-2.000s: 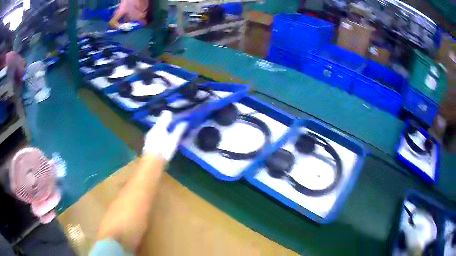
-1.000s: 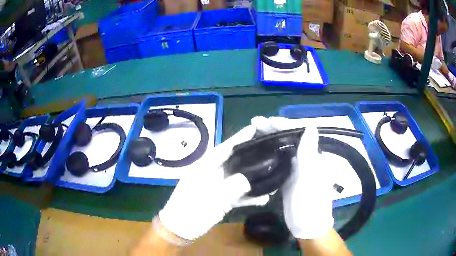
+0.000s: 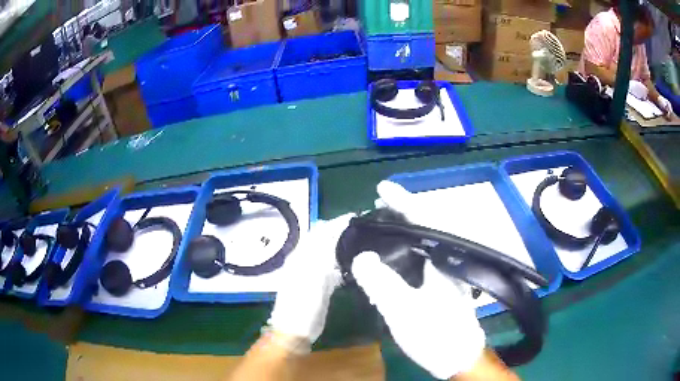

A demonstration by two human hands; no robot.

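Observation:
A black headset (image 3: 477, 264) is held above the belt in front of me, its headband curving to the right and down. My left hand (image 3: 312, 279), in a white glove, grips the ear cup end from the left. My right hand (image 3: 421, 316), also gloved, lies over the ear cup, its fingers pointing up and left. A blue tray (image 3: 550, 274) with a white liner (image 3: 466, 212) lies behind the headset; a tiny dark part (image 3: 476, 293) shows on the liner. The second ear cup is not clearly seen.
Trays with headsets stand in a row to the left, the nearest tray (image 3: 312, 190) beside my left hand. Another tray (image 3: 632, 249) is at right, one (image 3: 417, 141) on the far bench. Cardboard (image 3: 164, 365) covers the near edge. Blue bins (image 3: 320, 71), a fan (image 3: 546, 63) and a seated person (image 3: 608, 52) are behind.
Two seconds ago one gloved hand was at a tray in the row; one second ago both hands held the headset. Since then my right hand has turned across the ear cup and the headband has tilted.

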